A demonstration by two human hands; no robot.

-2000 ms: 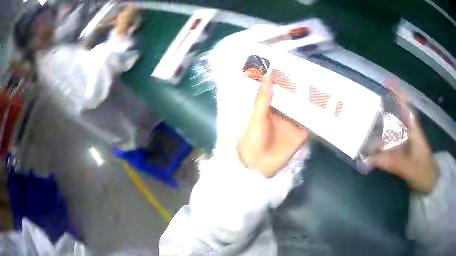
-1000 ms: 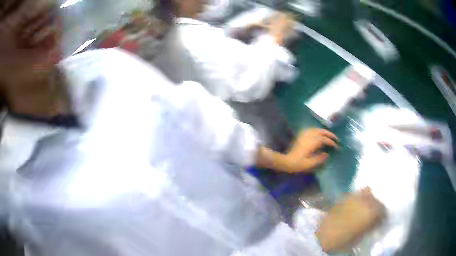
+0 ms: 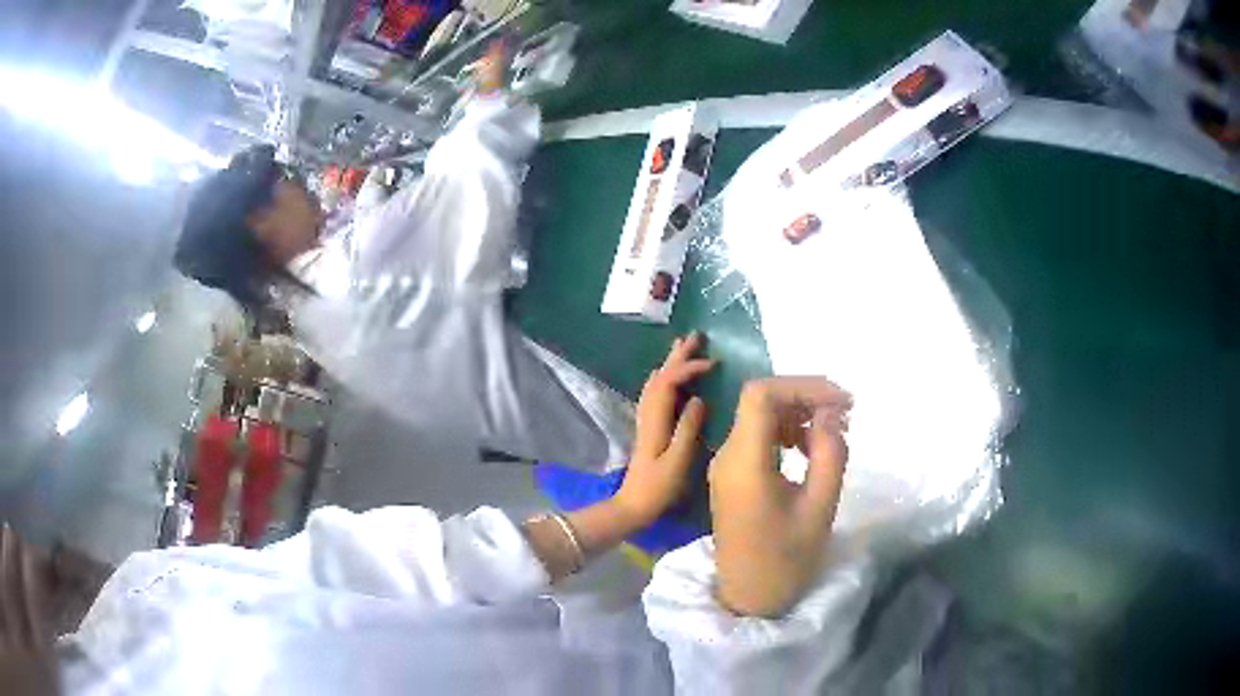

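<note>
The stack of clear bags [image 3: 870,354] lies glaring white in front of me, its crinkled film edges spreading onto the green worktop. A printed smartwatch box [image 3: 891,116] lies across its far end. My left hand [image 3: 778,496] is at the stack's near left edge, with thumb and fingers curled towards each other. Glare hides whether any film is between the fingertips. No box is in this hand. My right hand is not in view.
Another person's hand with a bracelet [image 3: 660,449] reaches in beside my left hand. A further person in white [image 3: 408,286] works beyond. Another smartwatch box [image 3: 660,211] lies left of the stack. More boxes lie beyond the pale rail [image 3: 1088,123].
The box held between my hands two seconds ago is no longer in them. My right hand has left the picture. The view has swung, and the neighbour's hand is now closer to mine.
</note>
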